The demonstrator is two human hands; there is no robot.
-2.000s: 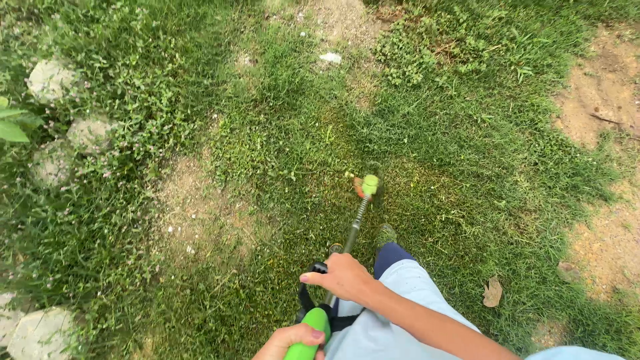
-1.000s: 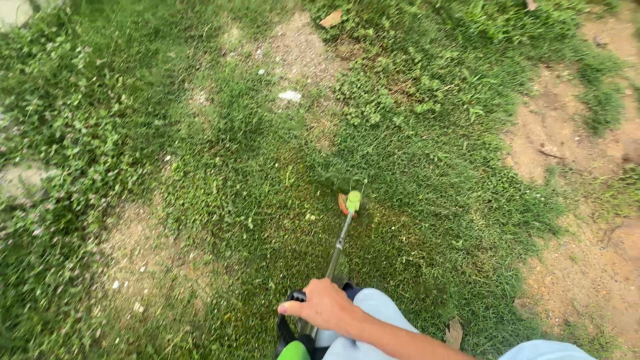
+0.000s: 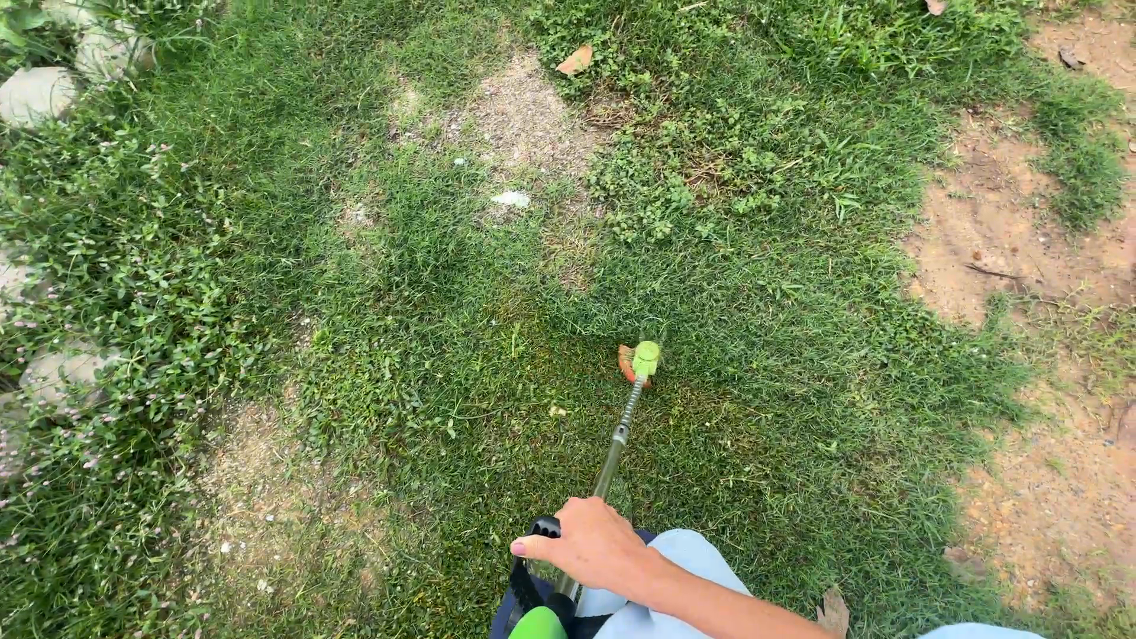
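My right hand [image 3: 590,543] is closed on the black front handle [image 3: 535,525] of a string trimmer, its thumb pointing left. From there the metal shaft [image 3: 611,466] runs up and slightly right to the lime-green trimmer head [image 3: 646,357], low over the short grass [image 3: 710,417]. An orange guard [image 3: 627,362] shows at the head's left side. Faint blurred line is visible around the head. The green rear part of the trimmer [image 3: 539,624] is cut off by the bottom edge. My left hand is out of view.
Pale rocks [image 3: 37,96] and leafy, flowering weeds [image 3: 133,257] line the left side. Bare reddish soil [image 3: 985,213] lies at the right. A white scrap [image 3: 510,199] and a dry leaf [image 3: 575,60] are on the ground ahead. My light-blue clothed leg [image 3: 688,564] is beside the shaft.
My left hand, on the green rear grip two seconds ago, has gone out of view. My right hand remains on the front handle. The view has shifted over the ground.
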